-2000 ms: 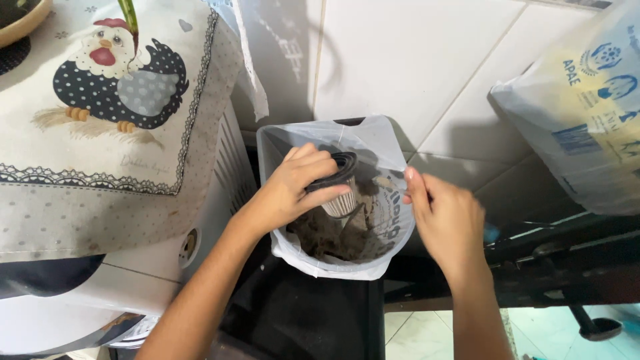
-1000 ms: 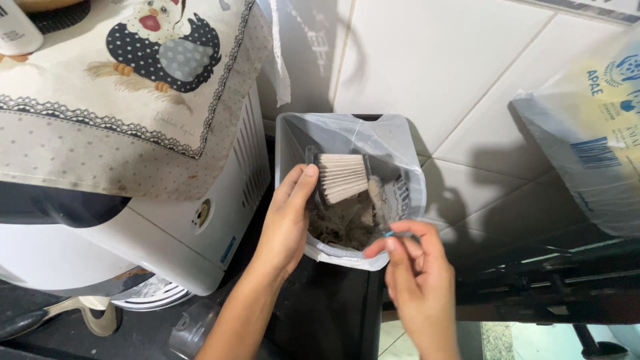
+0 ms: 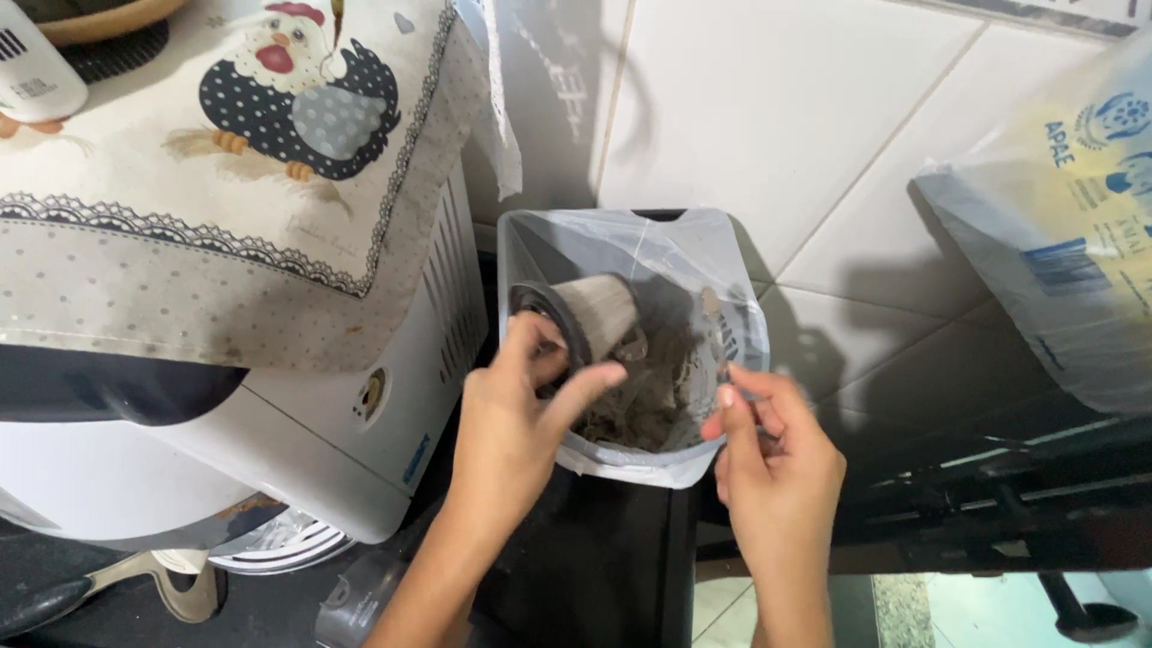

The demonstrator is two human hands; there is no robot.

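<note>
A pleated vacuum cleaner filter (image 3: 598, 315) with a dark rim is held by my left hand (image 3: 513, 396), tilted on its side over a lined waste bin (image 3: 747, 315). Fingers of that hand reach into the rim's opening. Grey dust and debris (image 3: 652, 387) lie in the bin below the filter. My right hand (image 3: 774, 441), at the bin's right front edge, pinches a thin tool (image 3: 714, 315) with a pale upper end, perhaps a small brush; its exact kind is unclear. The tool's tip points up, apart from the filter.
A white appliance (image 3: 315, 441) under a hen-print cloth (image 3: 216, 225) stands at left. On the black counter (image 3: 585, 549) lie a dark translucent plastic part (image 3: 355, 603) and a utensil (image 3: 171, 576). A printed plastic bag (image 3: 1035, 234) hangs at right, before the tiled wall (image 3: 774, 117).
The filter has turned in my left hand, so its rim now faces left. Two seconds ago my right hand was higher, by the bin's right rim.
</note>
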